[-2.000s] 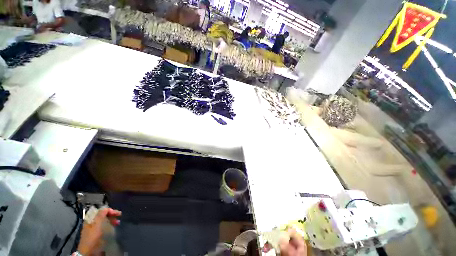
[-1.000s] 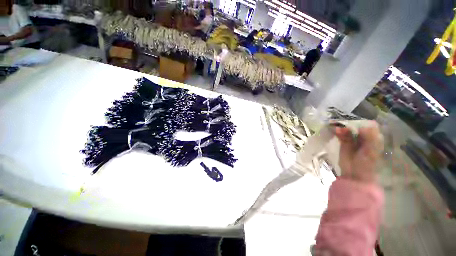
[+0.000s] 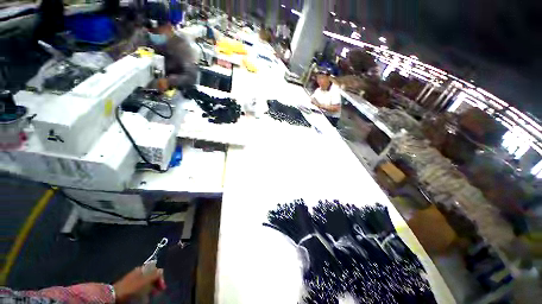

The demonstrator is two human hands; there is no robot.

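Note:
My left hand (image 3: pixel 138 284) is at the lower left, its sleeve entering from the left edge. Its fingers are closed on a small pale looped piece (image 3: pixel 156 252) that sticks up above them over the dark floor. The image is blurred, and I cannot tell whether the loop is metal or cord. My right hand is out of view. Bundled dark cords (image 3: pixel 362 255) with pale tips, tied with pale bands, lie on the long white table (image 3: pixel 285 172) at the lower right.
A white sewing machine (image 3: pixel 89 113) stands on a table at the left. A masked person (image 3: pixel 177 56) sits behind it. Another person (image 3: pixel 327 98) is beyond the long table. More dark bundles (image 3: pixel 220 108) lie farther back. A rack of pale straps (image 3: pixel 451 190) is at the right.
The view has swung left towards the sewing machine and along the long table. My right hand with the pale strap has gone out of view. My left hand is in view at the lower left.

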